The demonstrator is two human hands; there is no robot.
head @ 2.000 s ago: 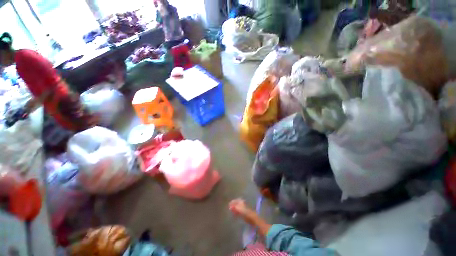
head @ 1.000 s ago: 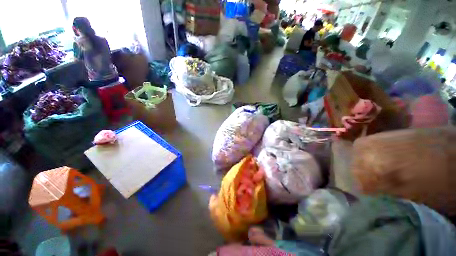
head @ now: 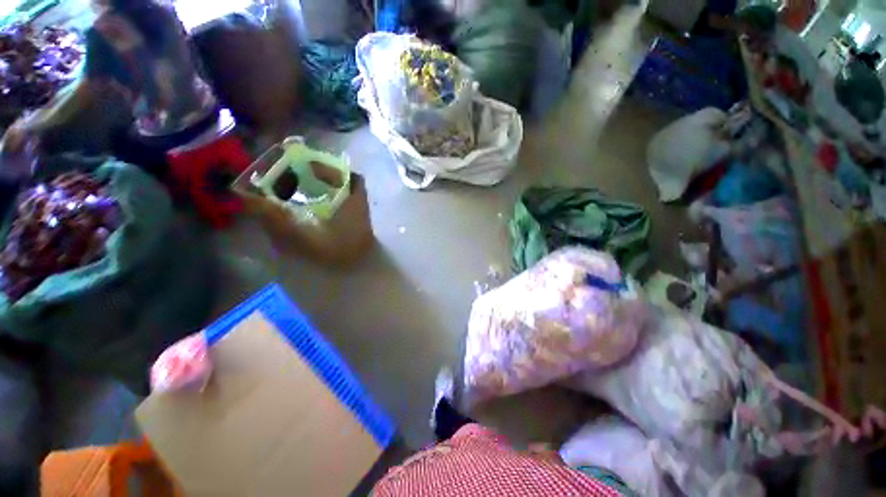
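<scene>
Neither of my hands shows. My red checked apron (head: 486, 468) is at the bottom edge. Just beyond it a full, pale pinkish sack (head: 544, 325) stands on the floor, with more whitish sacks (head: 670, 374) to its right. At the lower left a flat brown cardboard sheet (head: 262, 417) lies over a blue plastic crate (head: 335, 359), with a small pink bundle (head: 182, 363) on its corner. Ahead, a white woven sack (head: 495, 155) stands open, with a clear bag of yellow and dark pieces (head: 427, 78) in its mouth.
A green sack of brown-purple pieces (head: 58, 228) is at the left. A pale green openwork stool (head: 306, 180) sits in a brown carton. A red stool (head: 209, 180) holds a seated person. A crumpled green sack (head: 583, 228) is on the floor. An orange stool (head: 92, 473) is at lower left.
The view has swung right and moved forward. The crate, pinkish sack and white woven sack appear larger. The forearm and hand seen at the bottom earlier are out of view.
</scene>
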